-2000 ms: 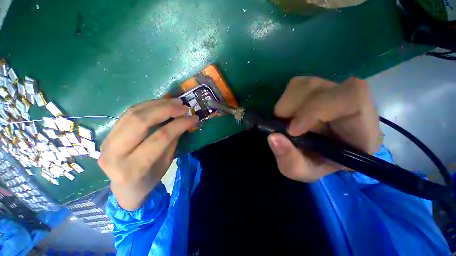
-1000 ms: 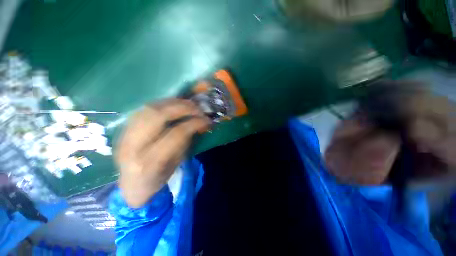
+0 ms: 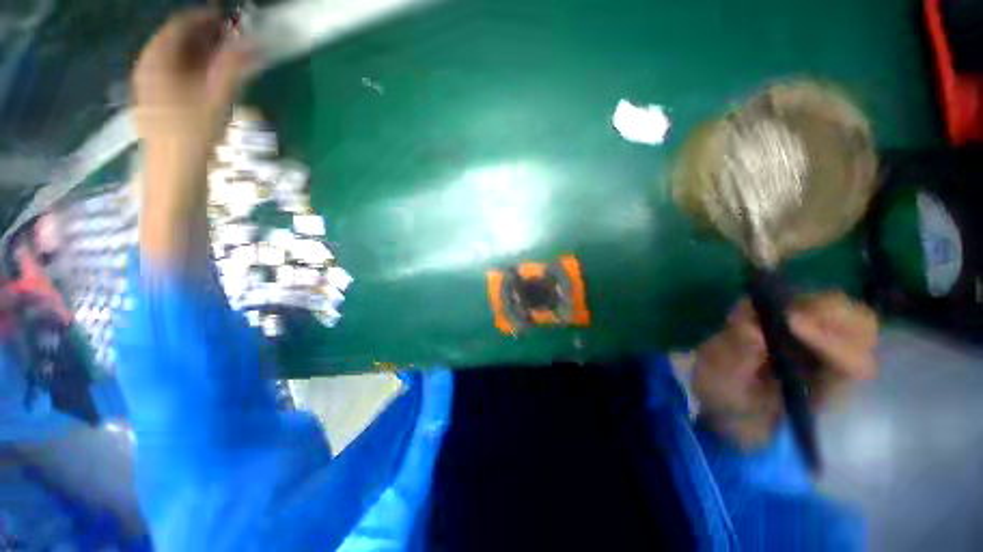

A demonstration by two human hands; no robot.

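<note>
The orange soldering fixture point(image 3: 539, 294) with a dark grey centre lies near the front edge of the green mat, with no housing on it. My right hand point(image 3: 792, 361) is closed around the black handle of the soldering iron point(image 3: 785, 356). The iron's tip end is at the silver metal wool in the tan round tip cleaner point(image 3: 841, 162). My left hand point(image 3: 189, 70) is stretched far to the upper left, beyond the battery pile point(image 3: 275, 243). It is blurred; something small and dark shows at its fingertips, but I cannot tell if it is held.
A small white piece point(image 3: 641, 122) lies left of the cleaner. A round black device point(image 3: 929, 243) is at the far right, with a red-edged object point(image 3: 954, 81) above it. Blurred trays point(image 3: 92, 270) are at the far left. A white strip point(image 3: 334, 22) borders the mat.
The housing has left the fixture. My left hand has moved from the fixture to the upper left. My right hand has brought the iron away from the housing to the tip cleaner. The view has shifted.
</note>
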